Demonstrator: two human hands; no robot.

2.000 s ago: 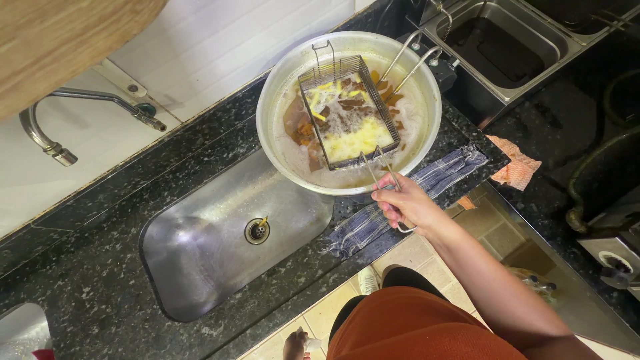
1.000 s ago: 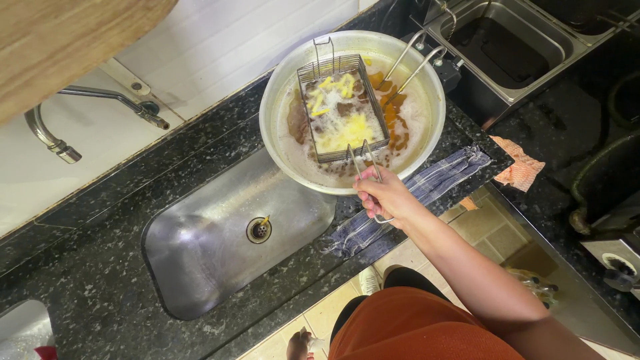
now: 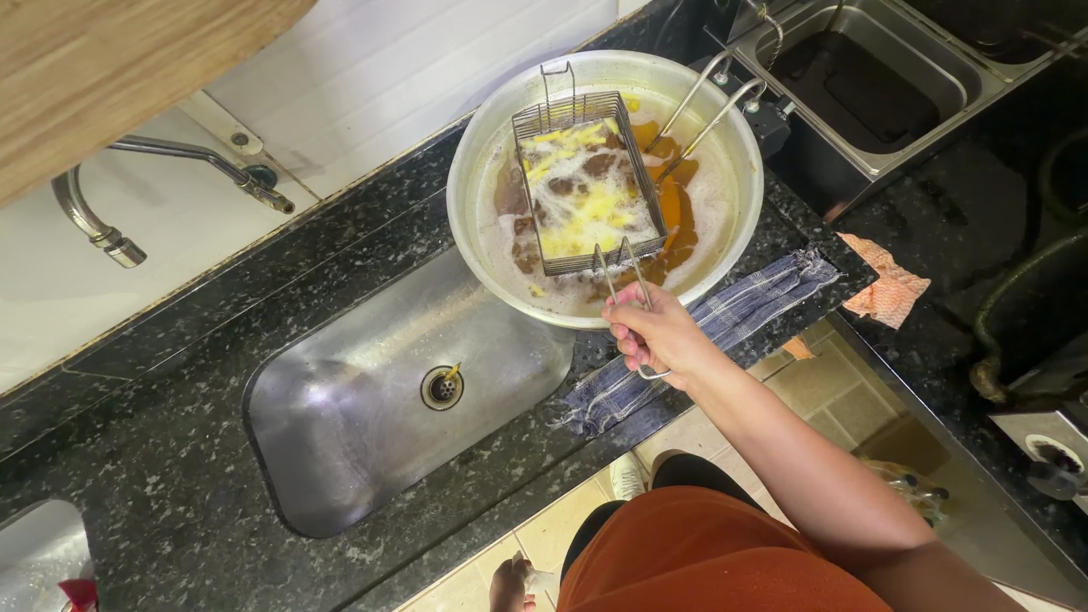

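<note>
My right hand (image 3: 653, 334) is closed around the wire handle of a rectangular metal frying basket (image 3: 629, 140). The basket sits in the oil of a large round aluminum pan (image 3: 470, 246), and its front hook stands near the pan's back rim. Yellow fry-like sticks (image 3: 595, 221) lie in it under white foam. To the basket's right, two bent metal tubes (image 3: 710, 119) enter the orange-brown oil. Low at the front, beside my orange shirt, my left hand (image 3: 508, 585) hangs with something whitish at its fingers; its grip is unclear.
A steel sink (image 3: 340, 459) with a drain lies left of the pan. Two faucets (image 3: 123, 251) reach out from the wall. A blue striped cloth (image 3: 739, 302) lies along the granite counter edge. Fryer wells (image 3: 977, 81) and an orange-white cloth (image 3: 892, 293) are at the right.
My right hand and the basket handle shifted left between the first two frames, then the handle tilted slightly. The foam over the sticks has changed shape. My left hand stays low.
</note>
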